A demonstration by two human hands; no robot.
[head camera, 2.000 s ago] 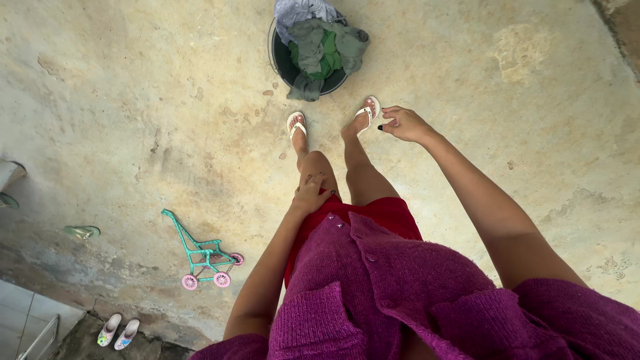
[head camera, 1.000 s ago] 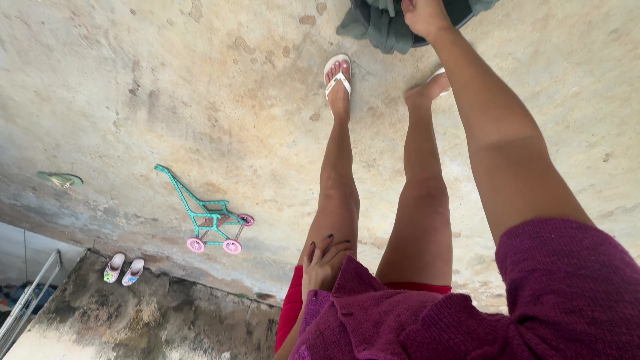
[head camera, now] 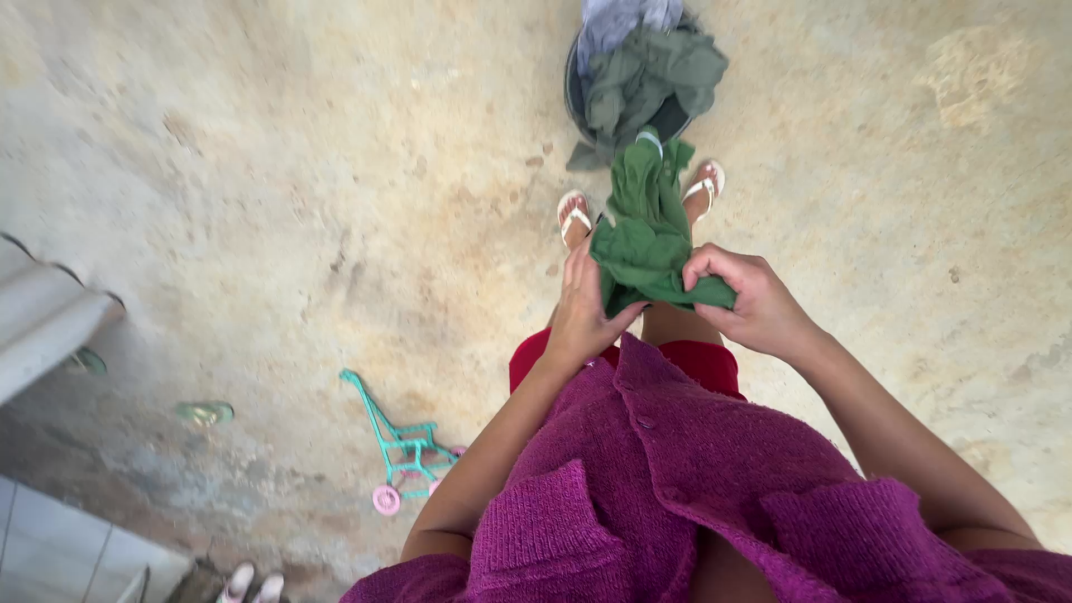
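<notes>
A crumpled green cloth garment (head camera: 641,243) hangs between my two hands in front of my thighs. My left hand (head camera: 580,306) is at its left side, thumb beneath the lower edge and fingers partly behind the fabric. My right hand (head camera: 744,293) pinches the garment's right corner between thumb and curled fingers. Beyond the garment stands a dark bucket (head camera: 574,92) on the concrete floor, heaped with a grey-green cloth (head camera: 649,75) and a lavender-grey cloth (head camera: 624,21). The far end of the green garment overlaps the bucket's near rim in view; whether they touch I cannot tell.
A toy stroller frame (head camera: 402,444), teal with pink wheels, is on the floor to the left, partly behind my left forearm. Farther left are a green flip-flop (head camera: 205,412) and a corrugated sheet (head camera: 50,310). A pair of light shoes (head camera: 251,584) lies at the bottom left.
The green garment, in the bucket two seconds ago, is now up in both hands. My left hand has left my thigh, and my right hand has come back from the bucket.
</notes>
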